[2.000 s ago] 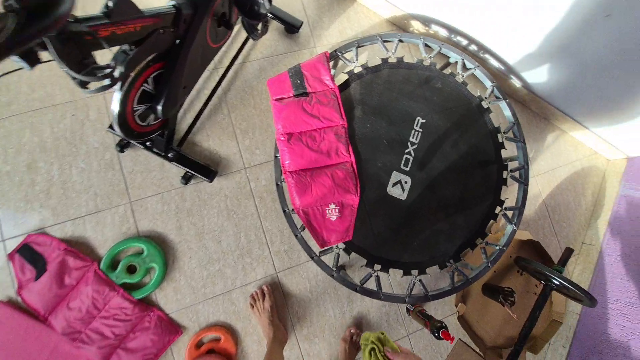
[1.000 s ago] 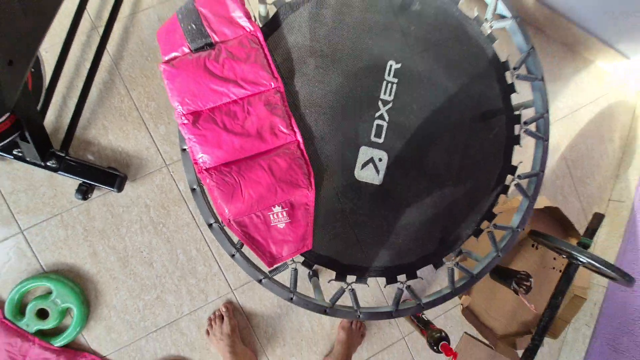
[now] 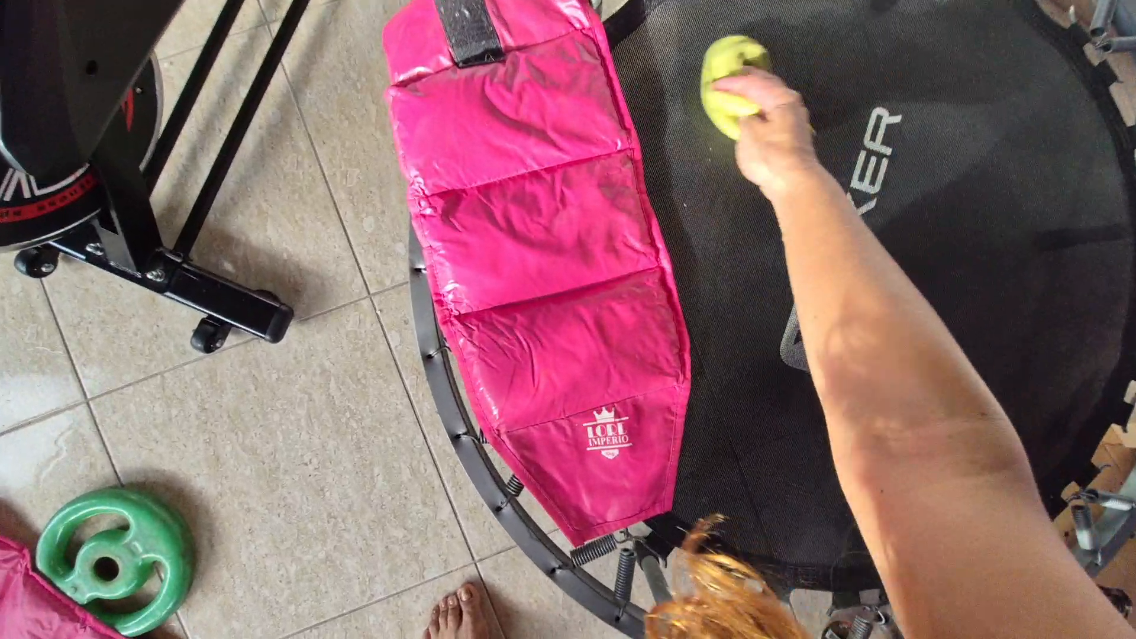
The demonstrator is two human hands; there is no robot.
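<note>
My right hand [image 3: 774, 124] is closed around a bunched yellow-green cloth [image 3: 733, 85], over the upper part of the black mat of a mini trampoline [image 3: 994, 311]; the cloth looks slightly blurred. To the left of that hand, a pink quilted padded cover [image 3: 550, 231] with a black strap [image 3: 469, 31] lies lengthwise across the mat's left side and its springs. Its pointed lower end reaches the trampoline's rim [image 3: 461, 444]. My left hand is out of the frame.
An exercise bike's black base [image 3: 217, 297] with small wheels stands on the tiled floor at the left. A green weight plate [image 3: 115, 561] lies at lower left beside another pink padded piece [image 3: 40, 595]. A bare foot [image 3: 457, 612] and some hair [image 3: 723, 595] show at the bottom.
My right arm has come into view, stretched over the mat with the cloth. Two seconds ago the cloth was at the bottom edge in a hand. The view has moved closer to the pink cover.
</note>
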